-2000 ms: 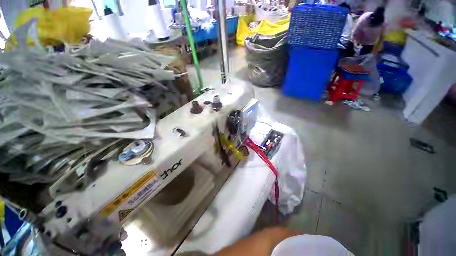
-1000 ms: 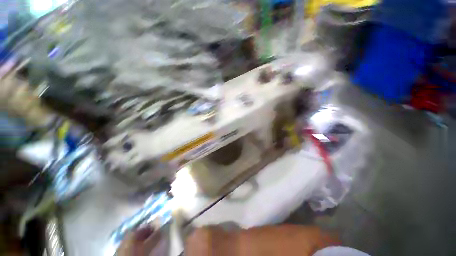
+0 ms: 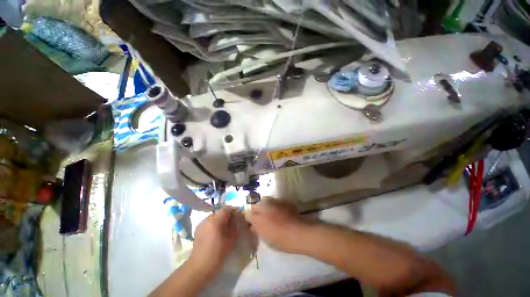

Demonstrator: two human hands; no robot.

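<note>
The white sewing machine (image 3: 314,125) spans the view, its needle and presser foot area brightly lit at the left end of the arm. A blue-and-white striped piece (image 3: 179,217) lies by the needle, left of my hands, partly hidden. My left hand (image 3: 218,235) and my right hand (image 3: 276,223) are close together just in front of the presser foot, fingers bent in on the fabric. Pale cloth shows between and below them. Another striped piece (image 3: 138,123) with a round opening lies left of the machine head.
A large heap of grey-white cut pieces (image 3: 232,37) lies behind the machine. A dark phone (image 3: 74,196) lies at the left. A cardboard box (image 3: 46,81) is at the back left. A red cord (image 3: 475,194) hangs beside a small parts tray (image 3: 502,185) at the right.
The view has swung left and closer to the machine head. Both hands are now together at the needle; two seconds ago only part of an arm showed at the bottom edge.
</note>
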